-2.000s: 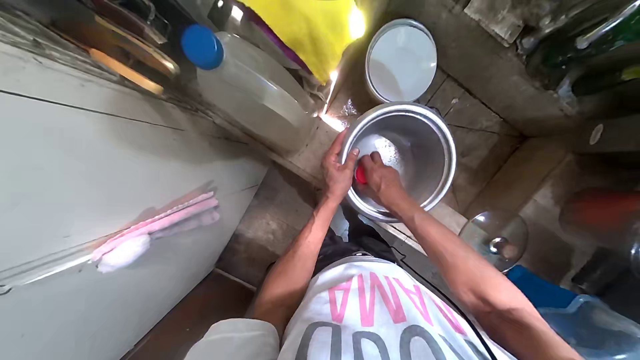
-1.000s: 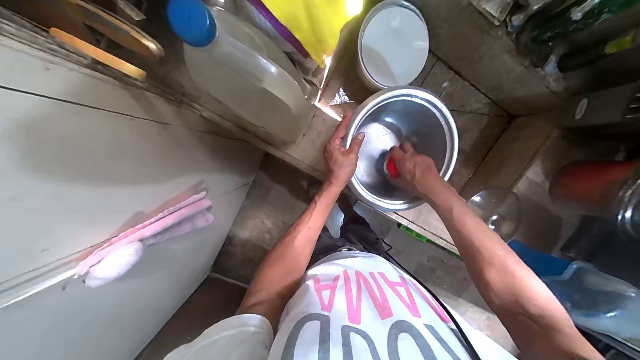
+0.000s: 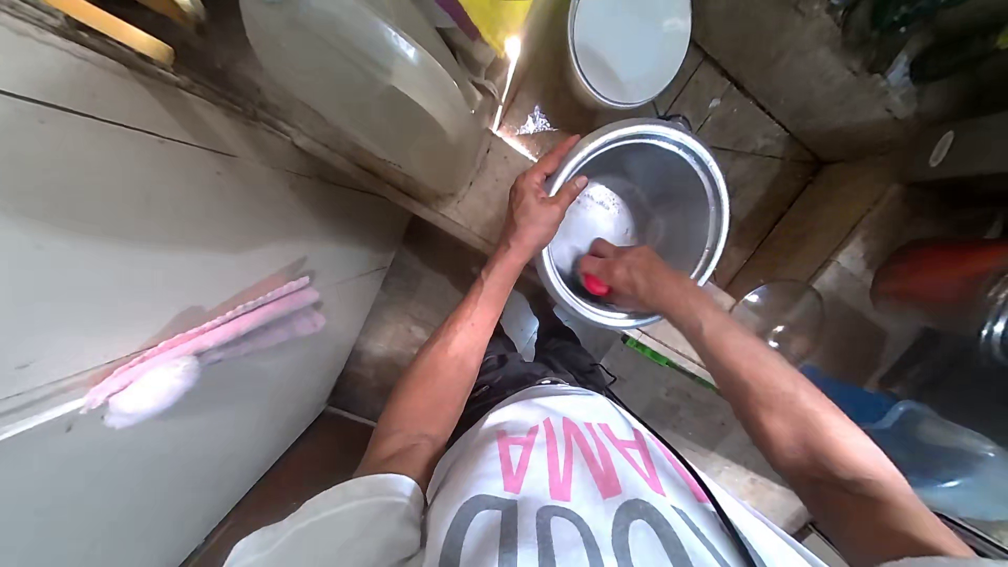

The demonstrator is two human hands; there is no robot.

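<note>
A round metal pot (image 3: 685,213) with a shiny rim stands tilted at the counter's front edge. My left hand (image 3: 539,206) grips the pot's left wall, thumb over the rim and fingers outside. Inside the pot, low and to the left, my right hand (image 3: 622,276) is closed on a small red object (image 3: 595,284), pressed near the inner wall; its kind is mostly hidden by the fingers. Light bubbles or wet specks show on the pot's bottom.
Behind the pot stands a white-topped round container (image 3: 630,47). A large translucent jug (image 3: 370,94) lies to its left. A clear glass lid (image 3: 780,315), a blue plastic container (image 3: 929,449) and a red cylinder (image 3: 937,276) are at right. Pink cloths (image 3: 213,335) hang at left.
Within the pot, my right hand has moved with the red object from the middle toward the near left wall. My left hand still holds the pot's left side.
</note>
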